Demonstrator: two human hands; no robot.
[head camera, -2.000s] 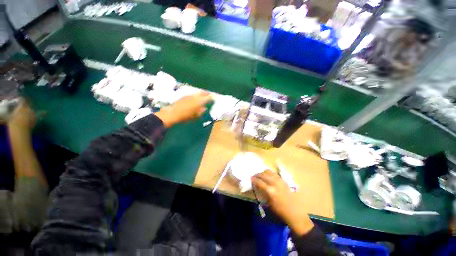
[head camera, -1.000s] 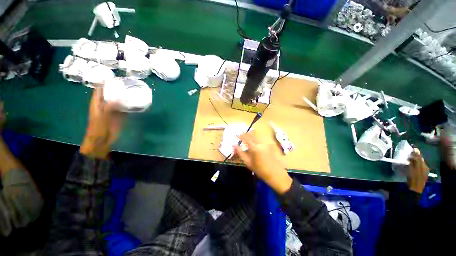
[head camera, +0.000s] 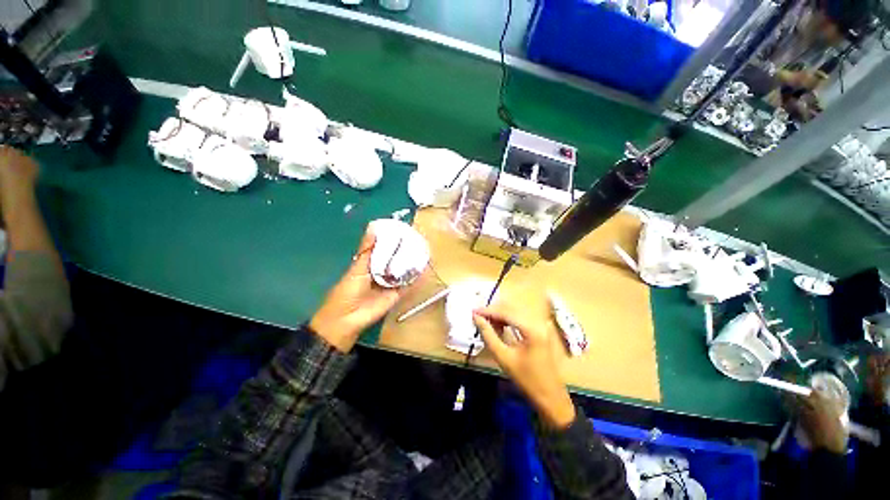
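My left hand holds a white rounded camera head housing above the left edge of the tan mat; a thin dark lead lies across it. A white bracket housing with a flat antenna lies on the mat's front part. My right hand is at its right side, fingertips on or near a dark cable that crosses the housing. The cable's pale connector hangs below the bench edge. Whether the right fingers grip the cable is hard to tell.
An electric screwdriver hangs beside the screw feeder. A glue tube lies right on the mat. White housings stand at left, antenna assemblies at right. A blue bin is below. Other people's hands show at both sides.
My left hand has picked up a camera head from the left rows and brought it to the mat's left edge. My right hand stays by the bracket housing. The view has shifted.
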